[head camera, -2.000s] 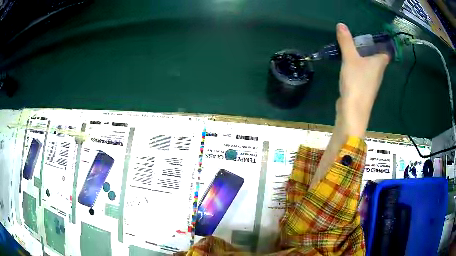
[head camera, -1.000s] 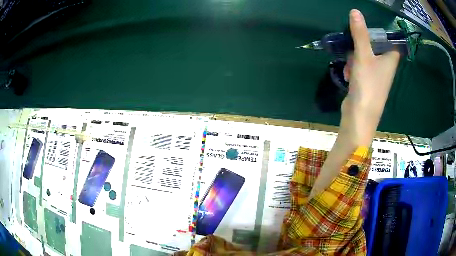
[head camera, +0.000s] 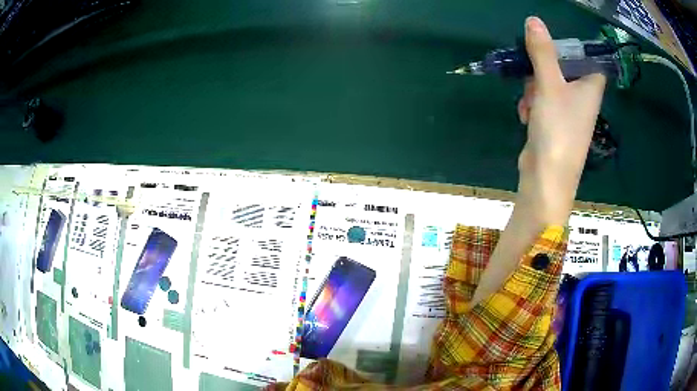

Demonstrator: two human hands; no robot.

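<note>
My right hand (head camera: 562, 103) holds the dark dispensing syringe (head camera: 508, 63) over the green conveyor belt (head camera: 306, 99). Its pale needle tip (head camera: 460, 71) points left and touches no part. The bright green adapter (head camera: 628, 65) is at its rear. A black cylindrical part (head camera: 604, 139) stands on the belt just right of my wrist, mostly hidden behind the hand. Another small black part (head camera: 44, 121) stands at the belt's far left. My left hand is not in view; only a plaid sleeve shows at the bottom edge.
Printed phone-glass sheets (head camera: 244, 305) cover the ledge nearest me. A blue plastic bin (head camera: 649, 305) with dark parts lies at the lower right. A pale air hose (head camera: 682, 80) curves down the right side, and a black cable (head camera: 649, 229) hangs near the grey box.
The syringe tip has lifted off the black part and moved slightly left and up. That part has shifted right, past my hand. The far-left part has also moved right.
</note>
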